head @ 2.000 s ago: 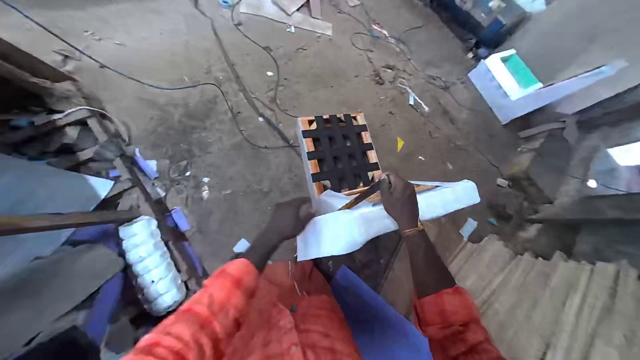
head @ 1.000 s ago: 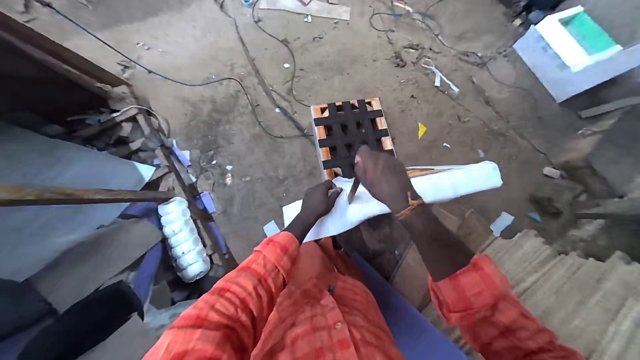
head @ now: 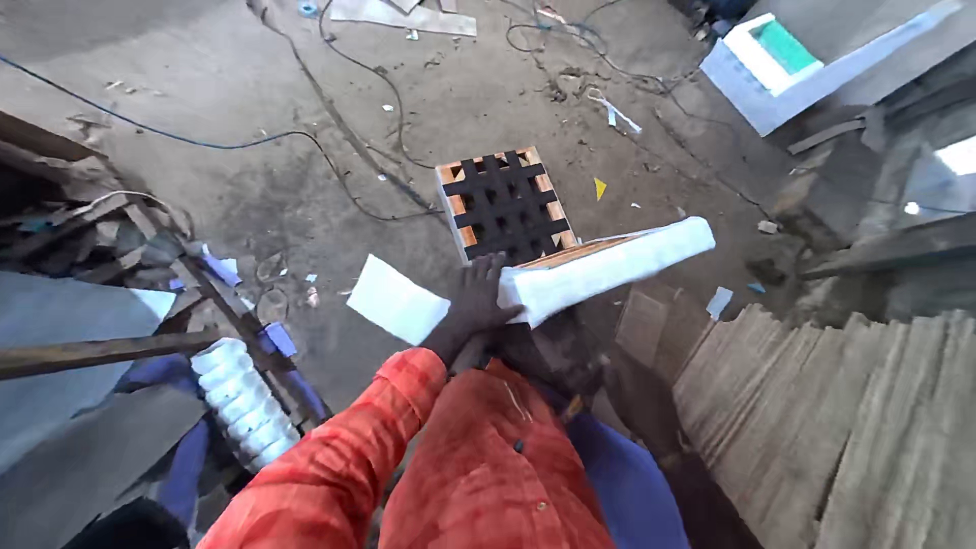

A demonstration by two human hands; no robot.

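A wooden frame wrapped along its side in white foam-like sheet (head: 614, 265) slants up to the right before me. My left hand (head: 482, 299) is at its near left end, fingers over the top and thumb along the front. My right hand (head: 560, 354), dark and blurred, is low beside my lap, just under the wrapped frame; whether it holds anything is hidden. A loose white piece of the same look (head: 398, 300) shows left of my left hand. Behind the wrapped frame, a wooden frame with black woven webbing (head: 503, 204) lies on the floor.
Cables (head: 320, 145) cross the dirty floor. Wood scraps and a white segmented roll or bundle (head: 245, 404) are at left. A stack of brownish corrugated sheets (head: 831, 419) stands at lower right. A white box with a green inside (head: 774, 53) is at upper right.
My right hand has moved down from the white sheet toward my lap. My left hand is now at the wrapped frame's end. A white piece now shows separately at left.
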